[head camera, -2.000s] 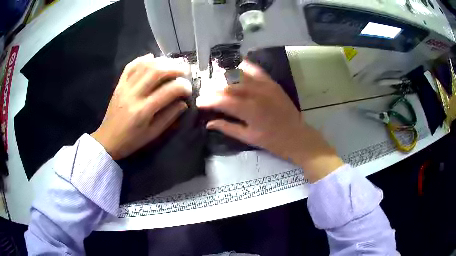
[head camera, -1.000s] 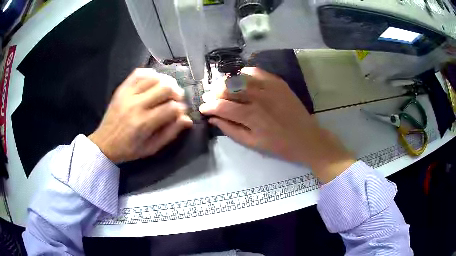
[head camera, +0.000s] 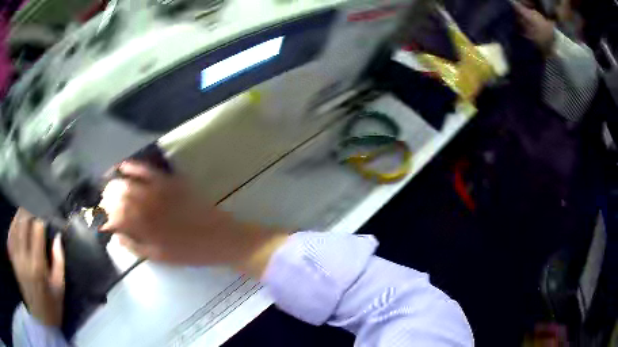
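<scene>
The picture is blurred. The white sewing machine head (head camera: 152, 51) with its lit screen runs across the upper left. My right hand (head camera: 173, 220) is beside the needle area, fingers bent together; whether it grips cloth is unclear. My left hand (head camera: 35, 261) is near the left edge, lying on the black cloth (head camera: 85, 274), its fingers slightly apart. The cloth shows between my hands and a dark bit shows behind my right hand. Needle and presser foot are too blurred to tell.
Snips with green and yellow loop handles (head camera: 385, 162) lie right of the machine. Gold material (head camera: 467, 64) is beyond the table corner. Another person's sleeve (head camera: 569, 78) and hand show at upper right. A red curved thing (head camera: 464, 184) is beyond the table edge.
The view has swung to the right, so the machine and both my hands now show further left. The gold material and another person's sleeve have come into view.
</scene>
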